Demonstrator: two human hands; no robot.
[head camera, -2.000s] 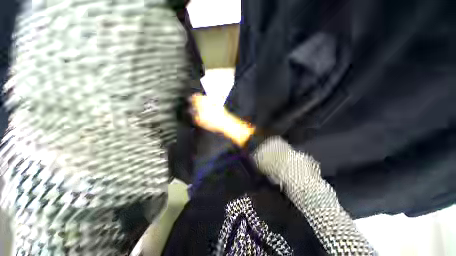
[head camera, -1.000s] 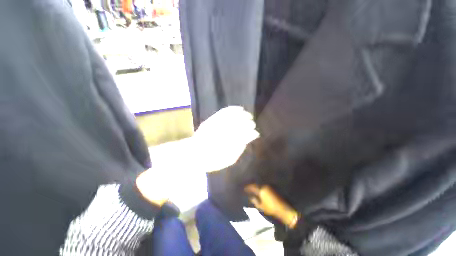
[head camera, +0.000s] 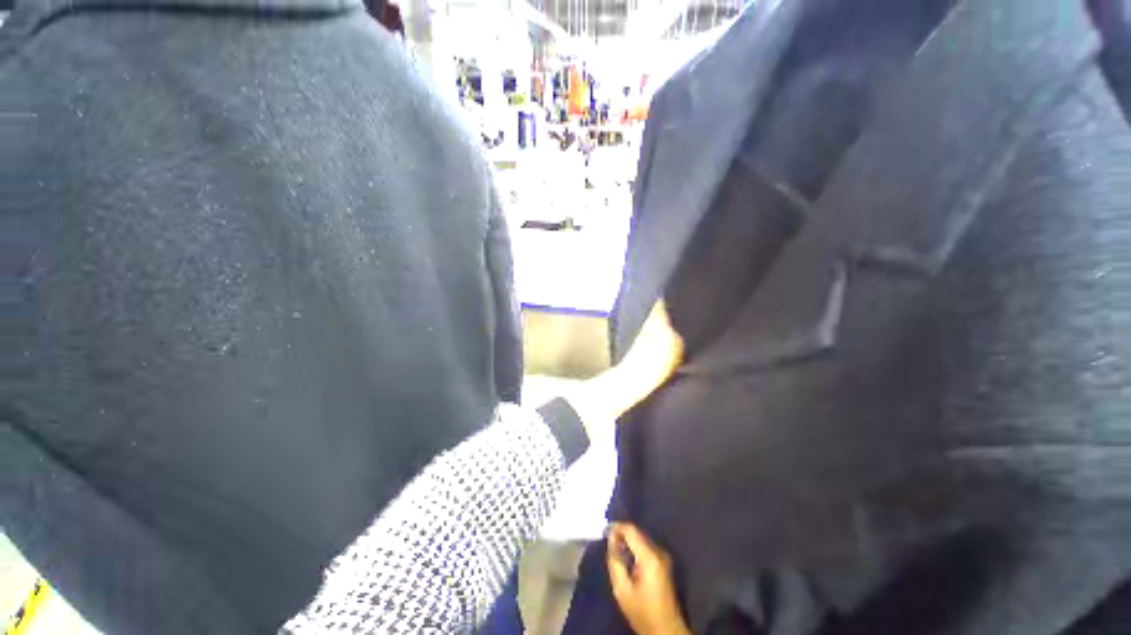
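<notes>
A dark coat (head camera: 744, 471) with a notched lapel (head camera: 794, 310) hangs open on the right. My left hand (head camera: 647, 354) reaches in from the left in a houndstooth sleeve with a black cuff. It is at the coat's front edge, by the lapel, with its fingertips partly hidden by the cloth; its grip cannot be made out. My right hand (head camera: 643, 577) is lower, at the coat's lower front edge, with its fingers curled. Whether it holds the edge or a small tool cannot be told.
Another dark coat (head camera: 261, 273), flecked with pale lint, hangs close on the left. A bright gap between the coats shows a blurred workshop with an orange item (head camera: 578, 93). Yellow-and-black floor tape (head camera: 31, 608) is at bottom left.
The view has shifted, and the left coat now fills more of the picture. My left hand has moved from in front of the coat to its edge by the lapel. My right hand appears lower.
</notes>
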